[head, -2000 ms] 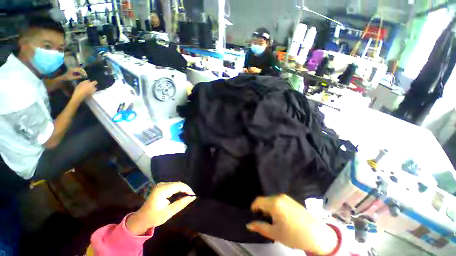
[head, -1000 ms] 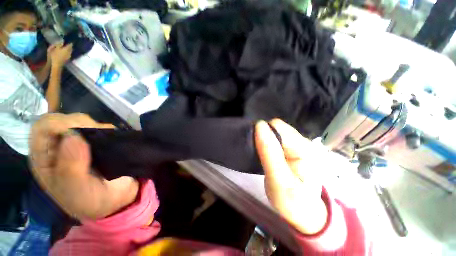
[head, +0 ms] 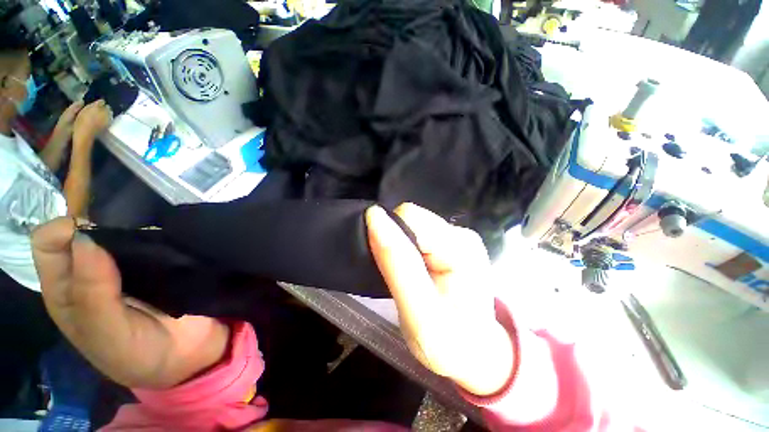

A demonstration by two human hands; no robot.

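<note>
My left hand [head: 126,312] grips the left end of a black fabric band [head: 270,240]. My right hand [head: 443,295] pinches its right end between thumb and fingers. The band is stretched flat between both hands, above the table's front edge. Behind it a large black garment heap [head: 413,101] lies on the table. The white sewing machine head with a blue stripe [head: 658,202] stands right of the heap, away from my hands. Both hands are bare, with pink sleeves.
Thread snips [head: 653,342] lie on the table at the right. Another white machine [head: 198,80] stands at the upper left, with blue-handled scissors [head: 162,148] beside it. A person [head: 34,186] in a mask and white shirt sits at the left. A ruler strip [head: 362,329] runs along the front edge.
Since two seconds ago, both hands have taken hold of the band and raised it. Since one second ago, they have shifted slightly left in view. The person at left has turned the head away.
</note>
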